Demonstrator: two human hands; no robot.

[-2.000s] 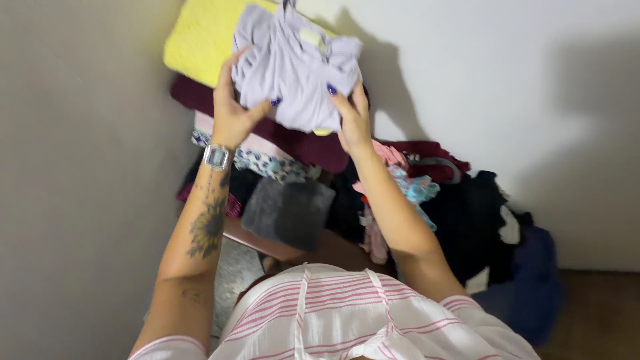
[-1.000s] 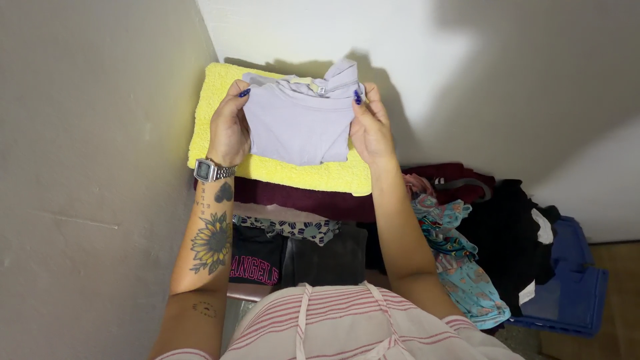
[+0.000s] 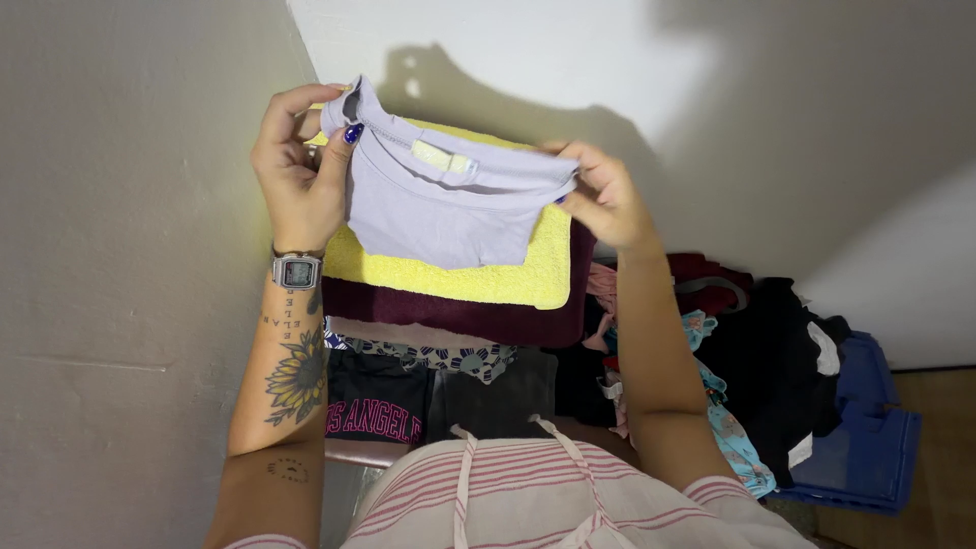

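Observation:
A pale lavender shirt [image 3: 446,221] hangs between my two hands, its neckline and inside label facing up. My left hand [image 3: 305,160] pinches one upper corner between thumb and fingers. The opposite upper corner is gripped by my right hand [image 3: 602,191]. Directly beneath the shirt is a folded yellow towel [image 3: 450,284], lying on a folded maroon towel [image 3: 457,316]. Lower in the stack, a patterned cloth [image 3: 457,358] shows, with a black garment bearing pink lettering [image 3: 377,396] and a dark grey folded cloth [image 3: 499,393] nearer to me.
To the right lies a loose heap with a black garment [image 3: 751,366], a light blue printed garment [image 3: 736,442] and a dark red one [image 3: 705,278]. A blue plastic bin [image 3: 862,442] sits beside and under the heap. Walls stand at the left [image 3: 137,267] and behind.
The lavender shirt was bunched in my hands, then lay flat over the yellow towel; now its neckline is raised and stretched sideways, and my hands are farther apart.

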